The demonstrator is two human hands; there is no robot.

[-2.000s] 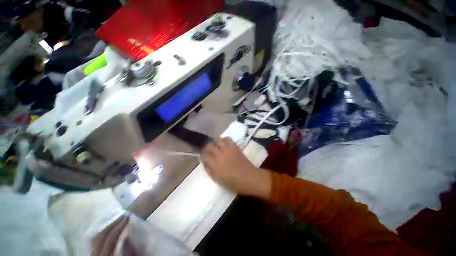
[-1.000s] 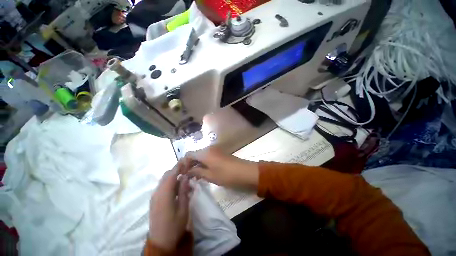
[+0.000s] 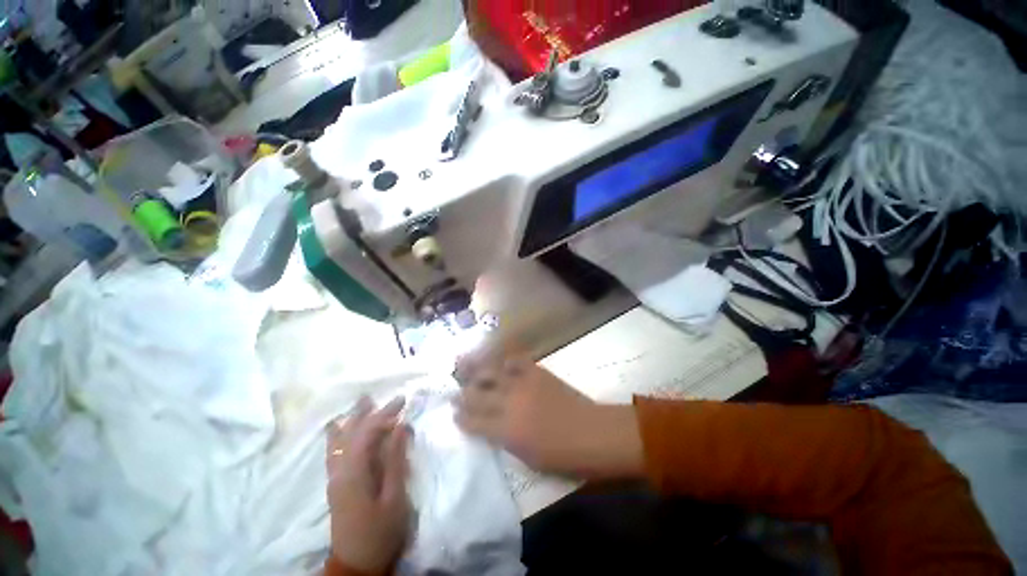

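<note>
White garment fabric [image 3: 451, 484] lies between my hands and runs up to the presser foot area [image 3: 445, 326] of the sewing machine [image 3: 484, 169], under a bright lamp. My left hand [image 3: 369, 473] lies flat on the fabric at the lower middle, fingers apart, a ring on one finger. My right hand [image 3: 524, 407] is slightly blurred, its fingertips on the fabric just in front of the foot. Its fingers look bent onto the cloth. The needle and the fabric edge are lost in the glare.
White garments [image 3: 135, 416] are heaped at left. A clear bin [image 3: 163, 169] holds a green cone. White fabric pieces [image 3: 676, 287] lie under the machine arm. White tape [image 3: 901, 158] hangs at right above dark straps. A red packet [image 3: 563, 28] is behind.
My hands have moved apart from each other. My left hand now lies flat on the cloth, and my right hand has moved right. The fabric now reaches the foot area.
</note>
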